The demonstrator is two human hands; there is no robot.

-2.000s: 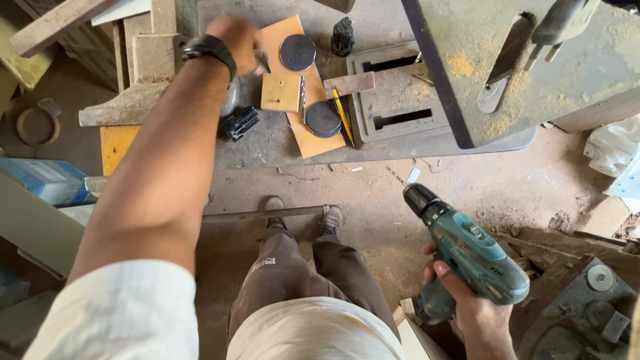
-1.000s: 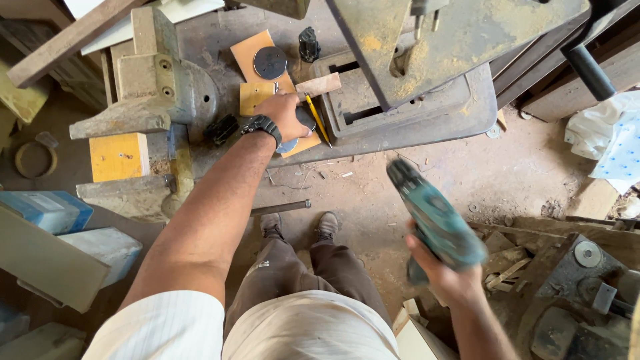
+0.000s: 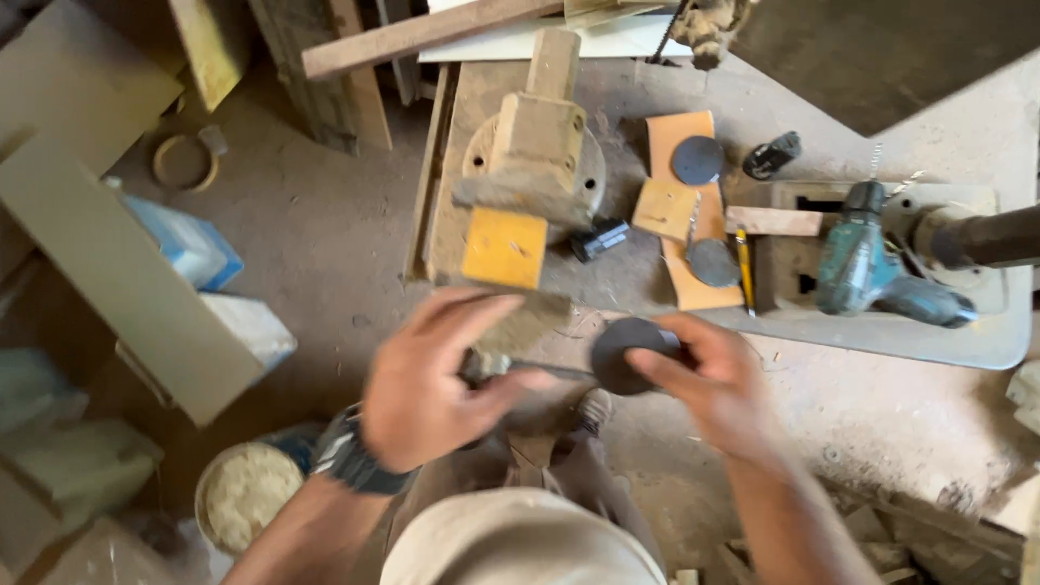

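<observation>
My right hand [image 3: 707, 374] grips a dark round disc [image 3: 624, 356] between thumb and fingers. To its left my left hand [image 3: 443, 378], with a watch at the wrist, has its fingers apart before the lower part of the bench vise [image 3: 536, 146]; nothing shows in its grasp. A yellow wooden block [image 3: 504, 248] is at the vise. On an orange strip [image 3: 682, 291] lie two more discs, dark [image 3: 697, 160] and grey [image 3: 714, 262], a small drilled wood block [image 3: 666, 207] and a drill bit [image 3: 693, 219]. A teal cordless drill [image 3: 853, 260] rests on the drill press base, bit pointing away.
Beside the strip are a yellow pencil [image 3: 745, 272], a wood offcut [image 3: 773, 221] and black objects [image 3: 601, 238] [image 3: 772, 154]. The drill press column [image 3: 983, 237] stands right, its table [image 3: 877, 57] above. A bucket [image 3: 248, 496] and boards [image 3: 130, 276] are at the left.
The drill has gone from my right hand to the drill press base. My right hand now holds a disc. My left hand has left the strip and is near the vise. The view has shifted left.
</observation>
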